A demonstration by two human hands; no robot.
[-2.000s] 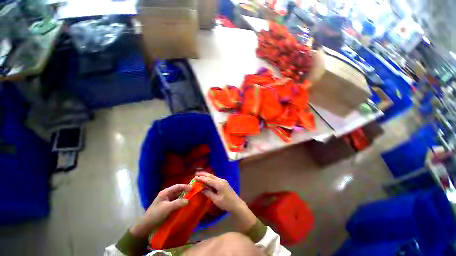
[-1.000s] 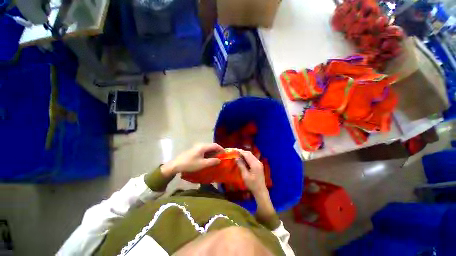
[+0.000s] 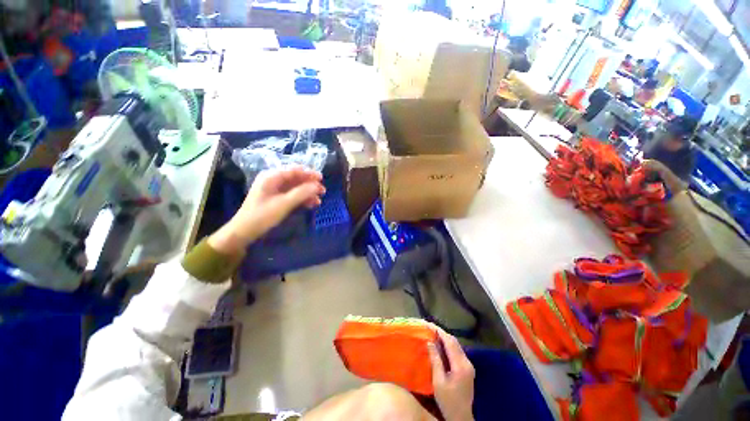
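Note:
An orange pouch (image 3: pixel 385 355) with a green-and-white strip along its top edge is held low in front of me. My right hand (image 3: pixel 453 374) grips its right end. My left hand (image 3: pixel 284 197) is raised away from the pouch, up and to the left, with its fingers curled; whether it holds anything small is not clear. A pile of orange pouches (image 3: pixel 625 329) with purple and green edging lies on the white table (image 3: pixel 502 238) at the right.
An open carton (image 3: pixel 432 177) stands at the table's far left corner. A sewing machine (image 3: pixel 78 193) and a green fan (image 3: pixel 144 86) are at the left. A blue crate (image 3: pixel 300 238) stands ahead on the floor. The blue bin (image 3: pixel 510 386) shows partly at the bottom.
The view has tilted up. My left hand has let go of the pouch and moved up and left. My right hand still holds the pouch, now with its broad side showing.

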